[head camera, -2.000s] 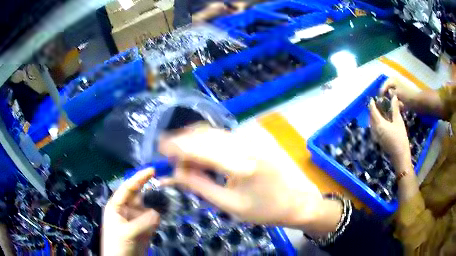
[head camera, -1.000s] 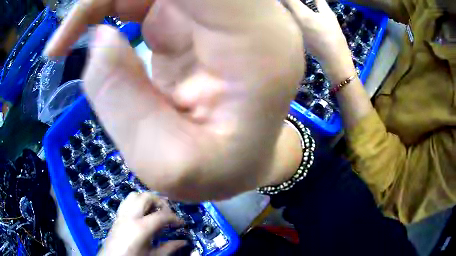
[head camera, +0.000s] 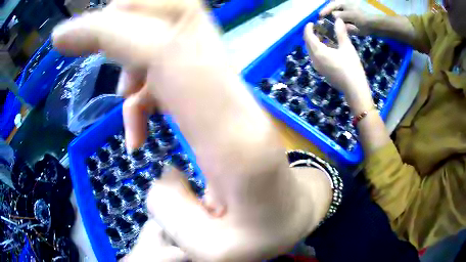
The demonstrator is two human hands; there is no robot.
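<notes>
My right hand [head camera: 219,117], large and blurred, is raised across the middle with its fingers apart. No part shows in it. My left hand [head camera: 153,245] is low at the bottom edge, partly hidden behind my right hand; whether it holds anything cannot be told. Below my hands is a blue tray [head camera: 83,199] with rows of small modules [head camera: 127,192] that have black round tops. My right hand and forearm hide the tray's right part. A clear plastic bag [head camera: 84,113] with a dark inside lies just behind the tray.
A pile of dark wired assemblies [head camera: 41,210] lies at the left. At the right, another person's hands [head camera: 340,66] hold a small part over a second blue tray [head camera: 306,137] of modules. More blue trays are at the top and upper left. Orange tape runs between the two near trays.
The view has shifted, and more of the second tray shows. My right hand's fingers are more spread and its palm is turned differently. My left hand is lower and more hidden.
</notes>
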